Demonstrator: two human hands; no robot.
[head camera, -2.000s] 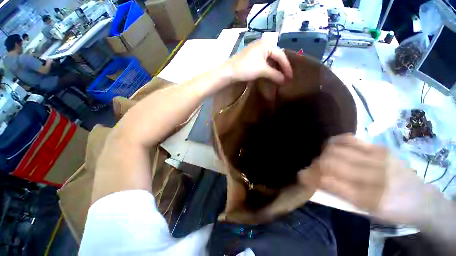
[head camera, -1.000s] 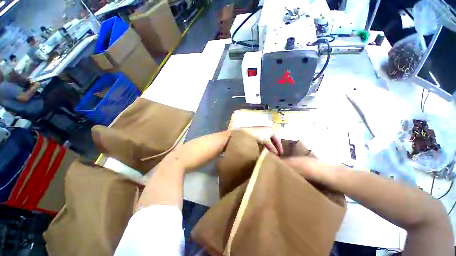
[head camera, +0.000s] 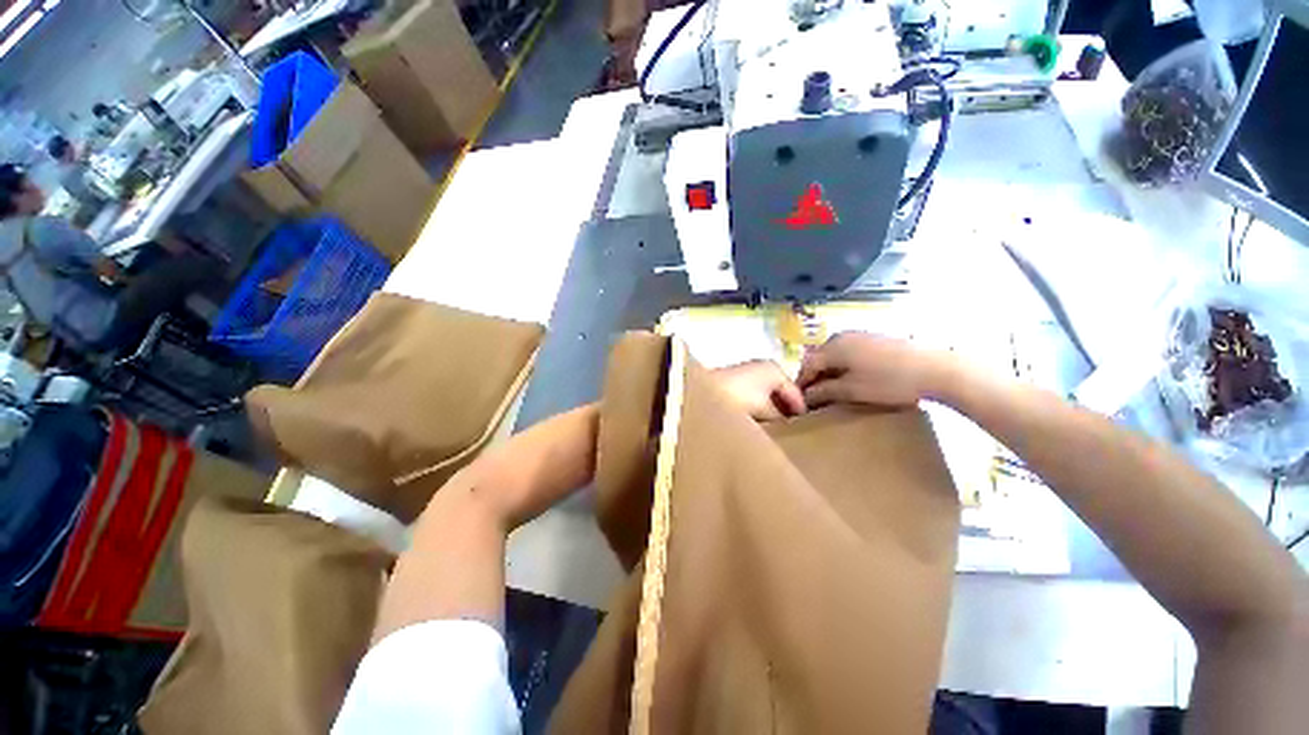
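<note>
A large brown bag body (head camera: 833, 560) hangs over the machine table's front edge, with a light tan binding strip (head camera: 658, 531) down its left part. My left hand (head camera: 764, 388) reaches behind the binding and grips the bag's top edge. My right hand (head camera: 861, 371) pinches the same edge close beside it, fingertips nearly touching. Both hands are just in front of the yellow clamp (head camera: 793, 330), under the grey sewing machine head (head camera: 815, 208) with its red logo. Whether a small tab is between the fingers cannot be seen.
Folded brown bag bodies (head camera: 416, 381) lie at left. A clear bag of dark brown tabs (head camera: 1237, 376) is at right, with another bag of brown pieces (head camera: 1170, 127) behind it. A dark screen (head camera: 1270, 129) stands upper right. A blue crate (head camera: 299, 295) and a seated person (head camera: 58, 259) are farther left.
The bag was first held open, then turned with its outside towards me. Since the last earlier frame its binding has shifted left and become steeper, and my right hand has come up onto the top edge.
</note>
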